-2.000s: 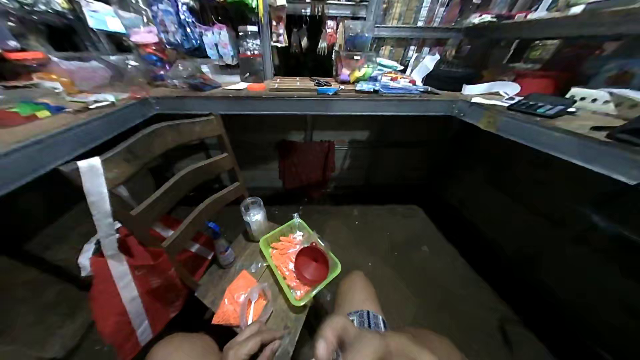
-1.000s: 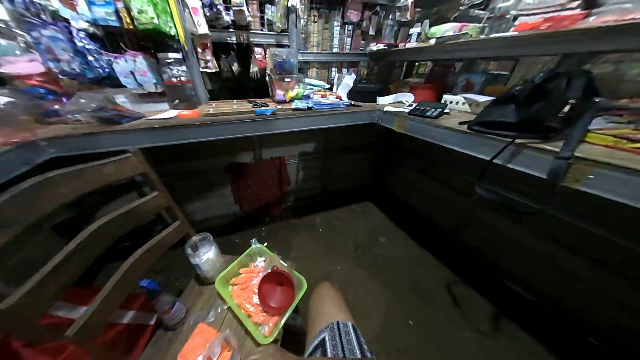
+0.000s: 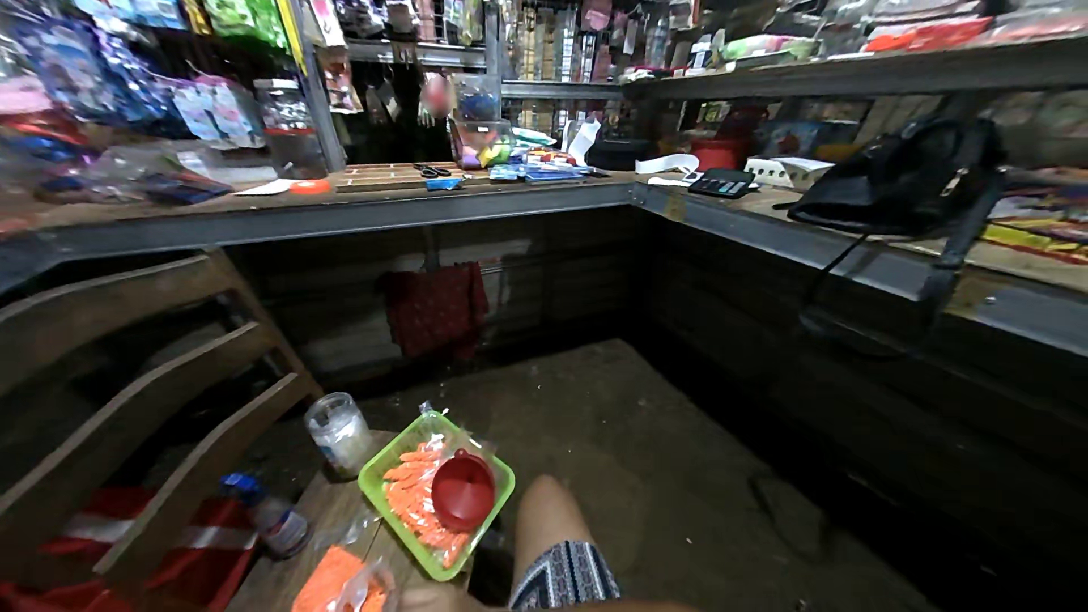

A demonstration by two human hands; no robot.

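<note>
At the bottom edge, a blurred part of what looks like my right hand (image 3: 433, 597) shows beside an orange-filled plastic bag (image 3: 327, 578); its fingers are mostly cut off. My left hand is out of view. A clear plastic piece (image 3: 370, 586) lies over the bag. Just beyond my hand, a green plastic basket (image 3: 370, 493) holds small orange-filled packets (image 3: 412, 493) and a red funnel (image 3: 463, 490). Left of the basket stands a clear jar (image 3: 338, 433) with whitish contents. A bottle with a blue cap (image 3: 276, 518) leans nearer, on the wooden seat's left side.
A slatted wooden backrest (image 3: 161, 374) rises at left, with a red and white bag (image 3: 204, 544) behind it. Ahead, a metal-edged counter (image 3: 340, 219) carries scissors (image 3: 432, 171), a calculator (image 3: 722, 183) and a black bag (image 3: 892, 183). My bare knee (image 3: 548, 510) is right of the basket.
Two seconds ago both hands showed at the bottom, the left beside the orange bag; now only part of one remains visible. The view has swung right.
</note>
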